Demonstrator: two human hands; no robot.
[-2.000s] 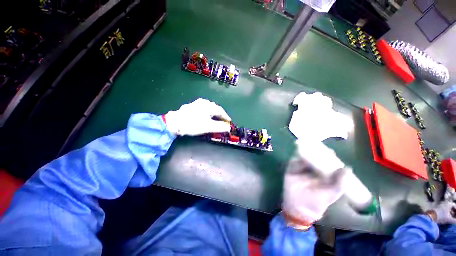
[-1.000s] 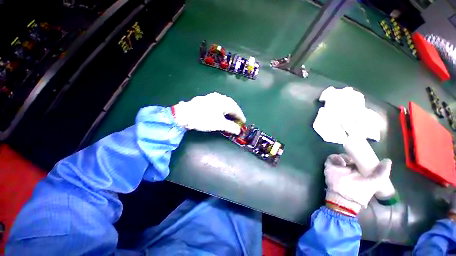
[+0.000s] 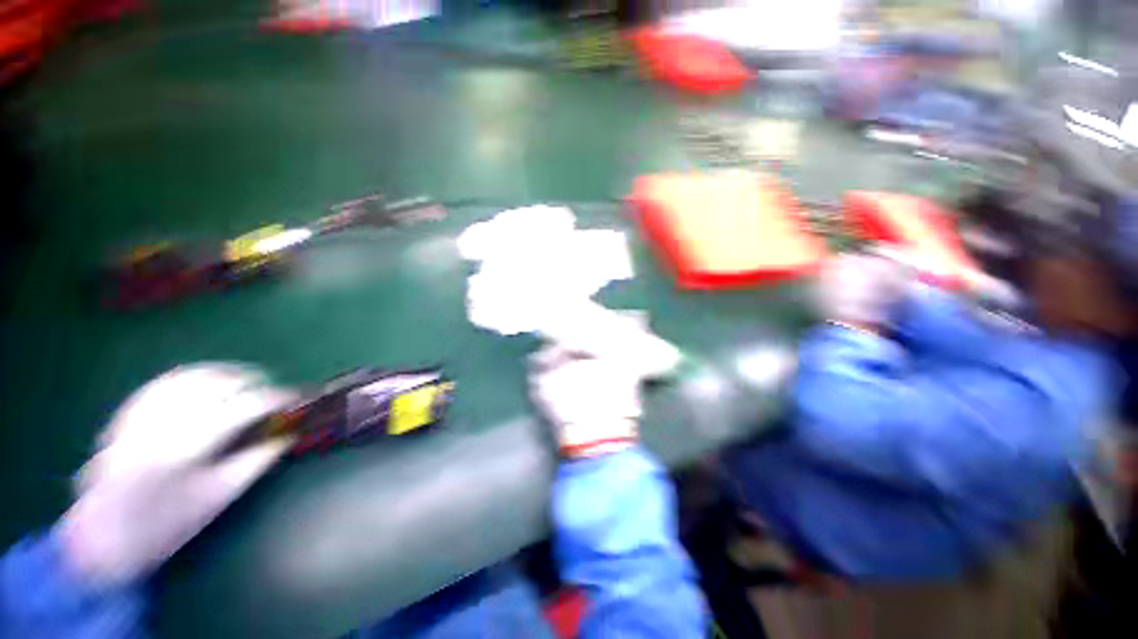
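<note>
The frame is blurred. My left hand (image 3: 181, 456), in a white glove, is shut on the left end of a circuit board (image 3: 362, 413) at the lower left. The board's yellow block faces right. My right hand (image 3: 587, 397), gloved, holds the white glue syringe (image 3: 618, 340) beside a white crumpled cloth (image 3: 530, 268). The needle cannot be made out against the cloth. A second circuit board (image 3: 200, 266) lies further back at the left.
A red-orange sheet (image 3: 726, 229) lies right of the cloth, and another (image 3: 911, 231) lies further right. A neighbouring person's blue sleeve and gloved hand (image 3: 861, 290) are at the right. The green bench (image 3: 374, 150) extends to the back.
The view has swung to the right, so the bench things appear further left and the neighbouring person shows more fully. My left hand still holds the board, and my right hand still holds the syringe.
</note>
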